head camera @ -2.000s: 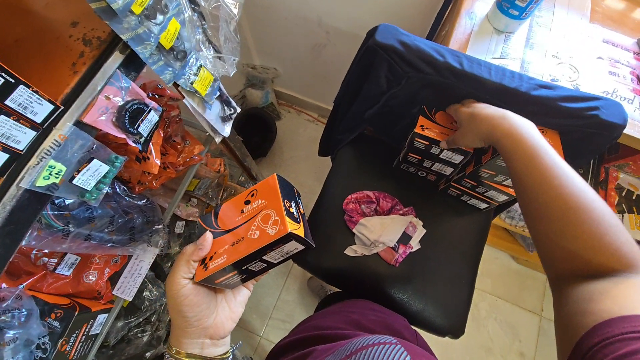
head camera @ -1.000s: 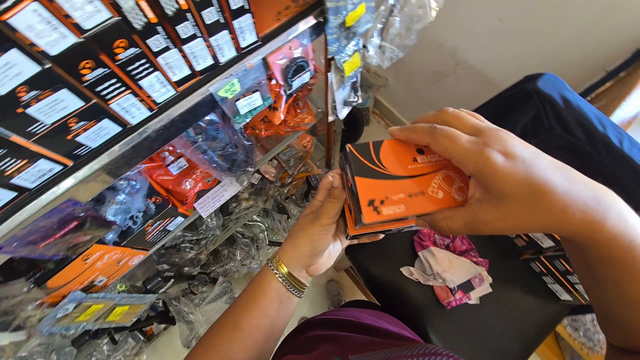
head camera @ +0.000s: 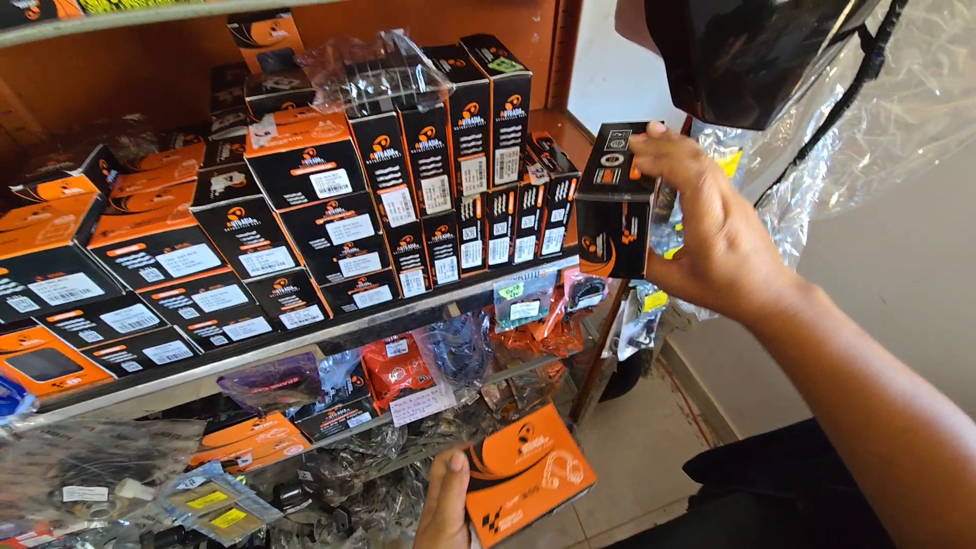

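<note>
My right hand (head camera: 705, 221) grips a black and orange cardboard parts box (head camera: 616, 221) at the right end of the shelf, beside the row of upright boxes. Its thumb and fingers are on the box's right side and top. Low in the view, my left hand (head camera: 446, 499) holds a flatter box with an orange face (head camera: 530, 476), its thumb on the near left edge. Rows of stacked black and orange boxes (head camera: 313, 221) with barcode labels fill the shelf to the left, and a clear plastic bag (head camera: 374, 72) lies on top of some of them.
The metal shelf edge (head camera: 305, 328) runs across the view. Beneath it, bagged parts (head camera: 396, 366) and a handwritten note (head camera: 423, 404) crowd a lower shelf. A glossy black object (head camera: 751, 57) hangs at upper right near plastic wrap. Dark fabric (head camera: 755, 488) is at lower right.
The view has swung from the chair to the shelf. Two seconds ago my right hand was at boxes on the chair; a second ago both hands were together on boxes, and now they are apart, each holding one.
</note>
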